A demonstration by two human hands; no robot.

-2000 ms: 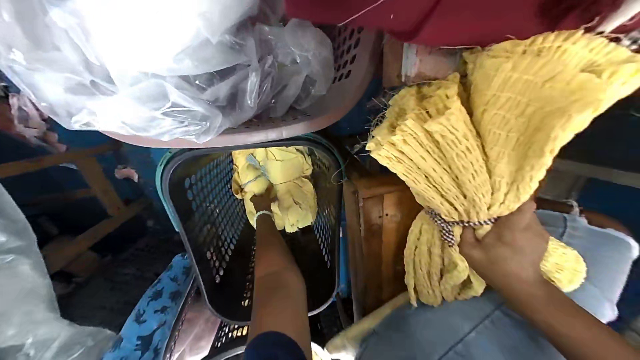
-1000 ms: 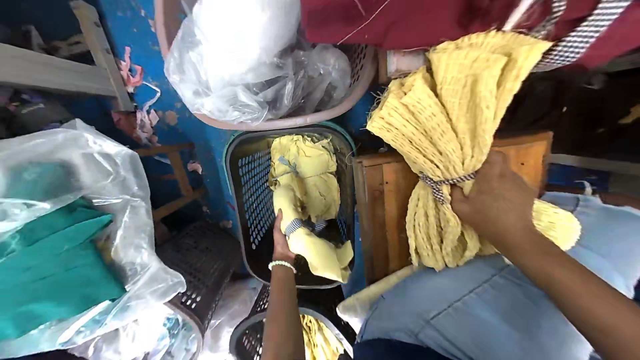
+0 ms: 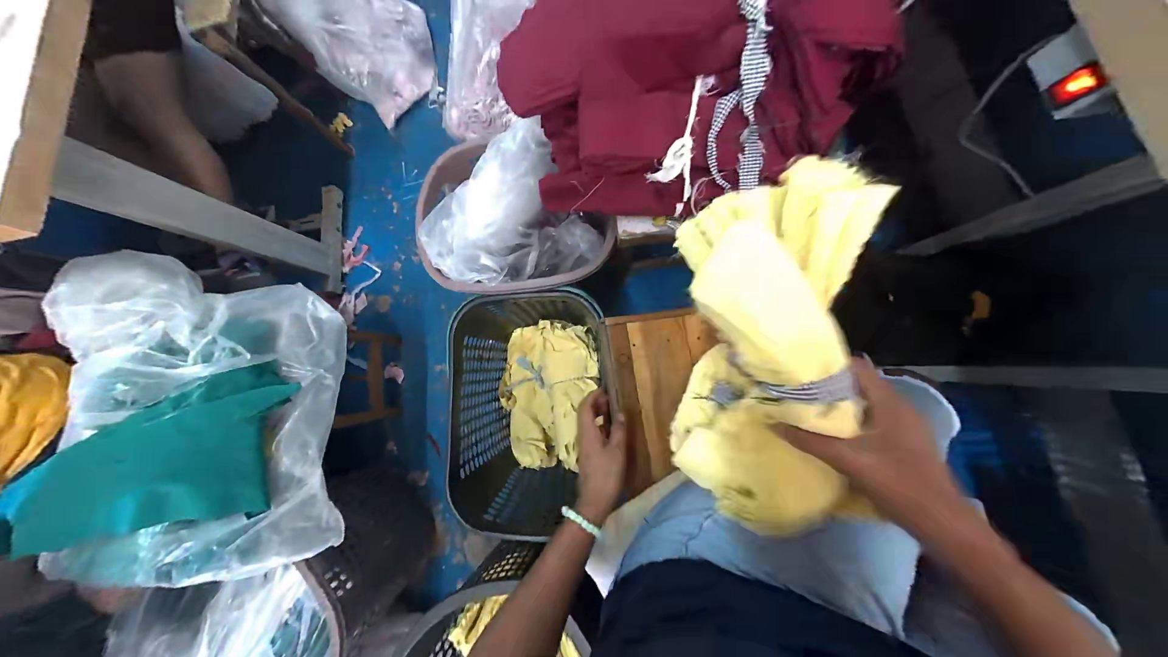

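My right hand [image 3: 849, 438] grips yellow fabric bundles [image 3: 776, 310] above my lap, somewhat blurred. A checked strip is tied around them. My left hand [image 3: 601, 452] reaches over the right side of a dark plastic basket [image 3: 474, 497], with its fingers at the edge of a yellow fabric bundle [image 3: 550, 383] lying inside. Whether those fingers grip the cloth is unclear. That bundle has a greyish strip tied across it.
A wooden stool [image 3: 659, 365] stands right of the basket. Beyond is a pink basket [image 3: 429, 196] with clear plastic, beside stacked maroon fabric [image 3: 639, 91]. Teal cloth [image 3: 182, 456] lies on a plastic bag at left. A person's bare leg [image 3: 164, 128] shows at upper left.
My left hand has moved from the middle of the basket to its right side. The yellow fabric in my right hand has changed its angle and shape. The view now takes in more of the surroundings.
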